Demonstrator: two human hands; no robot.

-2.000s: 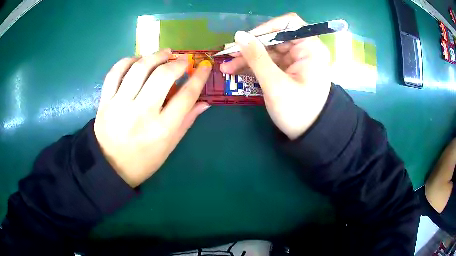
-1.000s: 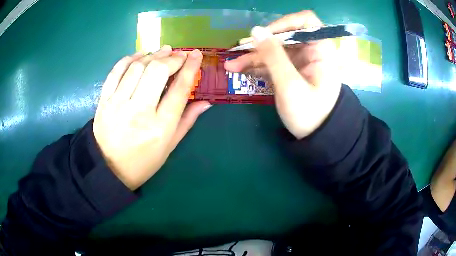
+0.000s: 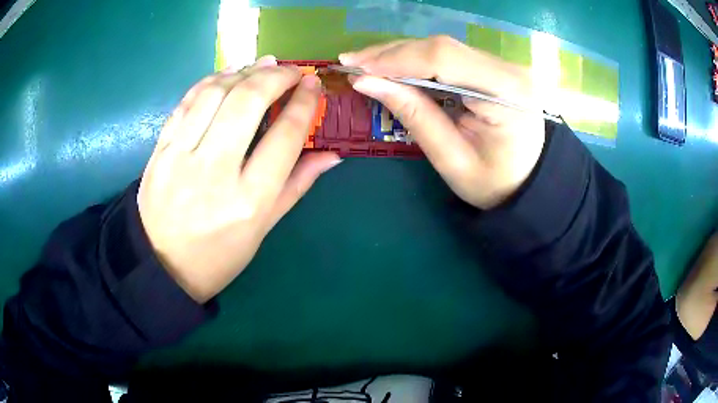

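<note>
The dark red phone housing (image 3: 344,118) lies flat on the table, its ribbed bay showing between my hands. My left hand (image 3: 228,169) lies over its left end and holds it, fingertips by the orange end part (image 3: 318,124). My right hand (image 3: 464,118) grips the thin tweezers (image 3: 449,88), their tips at the upper edge of the bay beside my left fingertips. The blue and white circuit board (image 3: 387,126) is partly covered by my right fingers. Whether a tape piece is at the tips I cannot tell.
A long yellow-green adhesive sheet (image 3: 303,33) lies beyond the housing, running behind my right hand. A black two-panel case (image 3: 669,75) lies at the right. Red and orange units (image 3: 715,75) are cut off at the right rim. Another person's arm (image 3: 699,287) shows at the right edge.
The tweezers have turned, now slanting down to the right, with their tips further left by my left fingertips. The housing, sheet and case appear slightly higher in view.
</note>
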